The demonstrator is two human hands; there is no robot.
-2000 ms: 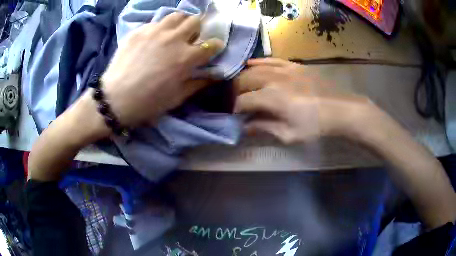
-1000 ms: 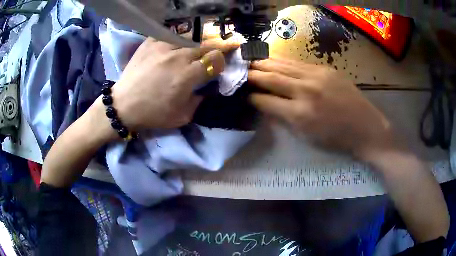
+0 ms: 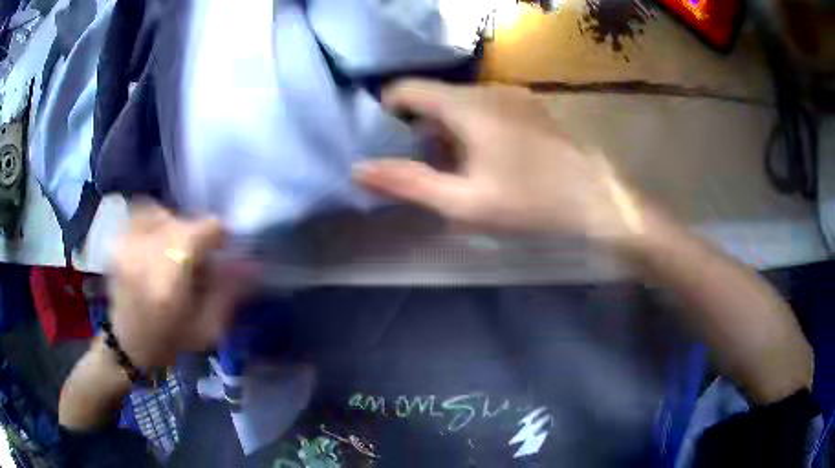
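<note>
The light garment panel [image 3: 265,119] lies blurred across the table at left of centre, with dark garment panel cloth [image 3: 137,119] along its left side. My left hand [image 3: 174,283] is blurred at the table's front edge, fingers curled at the lower left of the cloth; whether it grips the cloth is unclear. My right hand [image 3: 494,155] is on the right side of the cloth, thumb and fingers apart with a gap between them, touching or just over the cloth's edge.
The worn bed plate [image 3: 549,46] is at the top. A red-and-black item [image 3: 705,23] lies at the upper right. Black looped handles [image 3: 789,151] lie at the right. A grey metal part [image 3: 11,164] is at the left edge. A blue lattice basket [image 3: 156,416] is below the table.
My left hand has moved down and left to the table edge. The light cloth is spread further up and left. My right hand has opened and shifted left. The machine head is out of view.
</note>
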